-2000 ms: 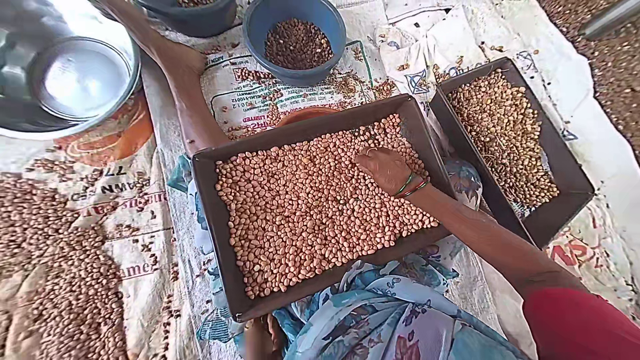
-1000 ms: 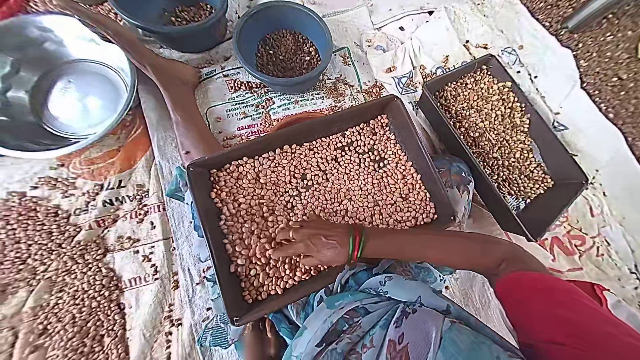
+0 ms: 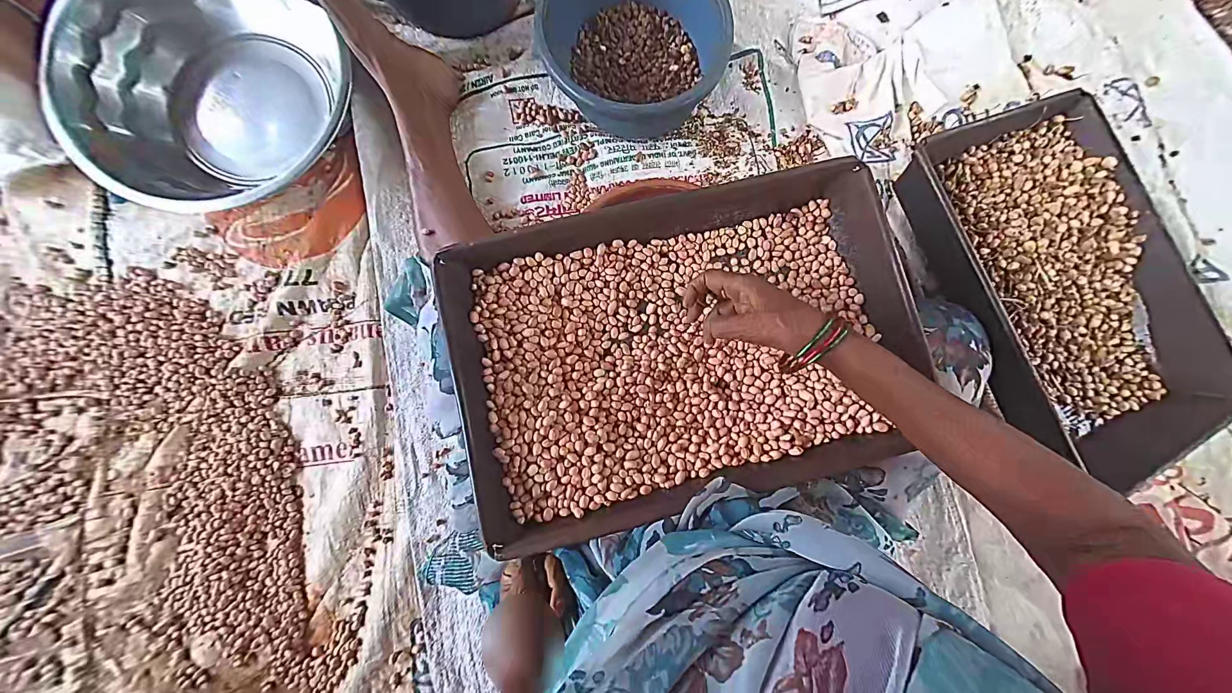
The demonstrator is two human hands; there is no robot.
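Note:
My right hand [image 3: 746, 310], with bangles at the wrist, is over pinkish kernels, which look like shelled peanuts [image 3: 597, 385]. Its fingers are bent and apart, and no held kernel can be made out. The kernels lie in a dark rectangular tray [image 3: 688, 210] over my lap, with small dark gaps in the layer near my fingers. At the tray's lower left corner a blurred body part shows; whether it is my left hand or a foot I cannot tell. A second dark tray [image 3: 1189, 337] on the right holds browner kernels [image 3: 1059, 260].
A blue bowl [image 3: 630, 117] of dark pieces stands beyond the tray, beside part of another dark container. Upper left is a shiny metal basin [image 3: 197, 192]. Loose kernels [image 3: 231, 520] cover printed sacks at left. A bare leg [image 3: 433, 144] stretches past the tray's left end.
My right hand has moved from the near, lower left part of the kernels away to the right and farther back. A second before that, it was near the tray's upper right.

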